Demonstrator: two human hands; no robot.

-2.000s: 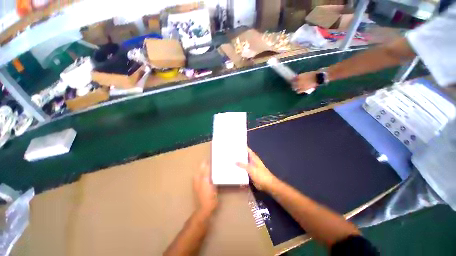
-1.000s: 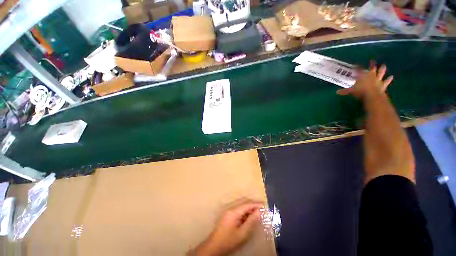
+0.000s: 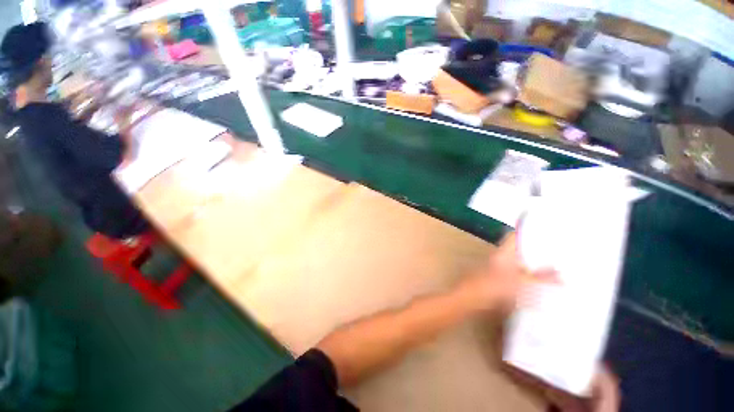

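A white product box (image 3: 570, 278) is held tilted over the right part of the cardboard bench cover (image 3: 322, 249), its image blurred. My left hand (image 3: 519, 278) grips its left side, with the thumb on its face. My right hand (image 3: 604, 392) is at its lower right end, mostly hidden behind the box and partly cut off by the bottom edge. Another white product box (image 3: 509, 187) lies on the green conveyor belt (image 3: 406, 153) just beyond the held one. A further white box (image 3: 311, 119) lies farther left on the belt.
At the left a person (image 3: 68, 149) in dark clothes sits on a red plastic stool (image 3: 143, 265) at the bench, by white sheets or boxes (image 3: 173, 145). A white frame post (image 3: 245, 80) stands at the bench's far edge. Brown cartons (image 3: 551, 84) sit beyond the belt. Black sheet (image 3: 668, 362) lies right.
The view has swung left, bringing the seated person and stool into sight. My hands, empty one second ago, now hold a white box. The other worn-side arm is no longer stretched over the belt.
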